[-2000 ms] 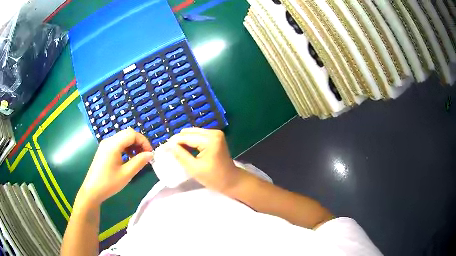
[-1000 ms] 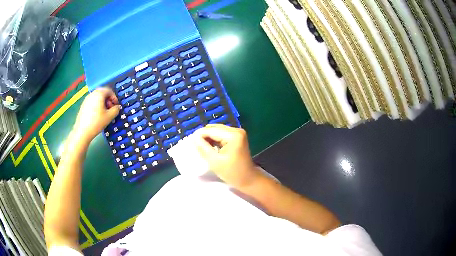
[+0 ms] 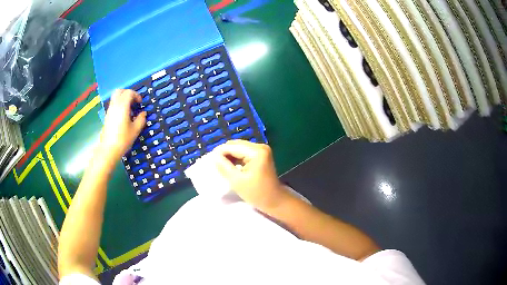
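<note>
A black foam tray (image 3: 182, 92) holds rows of small blue parts (image 3: 213, 136), with small white labels on the parts toward its lower left. My left hand (image 3: 123, 123) is over the tray's upper-left part, thumb and fingertips apart; whether a label is between them cannot be told. My right hand (image 3: 247, 170) is at the tray's near right edge, pinching a white label sheet (image 3: 207, 175). A header label (image 3: 158, 74) sits at the tray's top edge. The blue cover (image 3: 155, 36) lies open beyond it.
Tall stacks of pale trays (image 3: 356, 72) stand at the right and more (image 3: 28, 236) at lower left. A clear plastic bag (image 3: 41, 61) lies at far left. Yellow tape (image 3: 55, 183) marks the green bench (image 3: 294, 128). Grey floor shows at right.
Two seconds ago both hands were together at the sheet. My left hand then moved to the tray's left edge and is now slightly further right over it. My right hand keeps the sheet.
</note>
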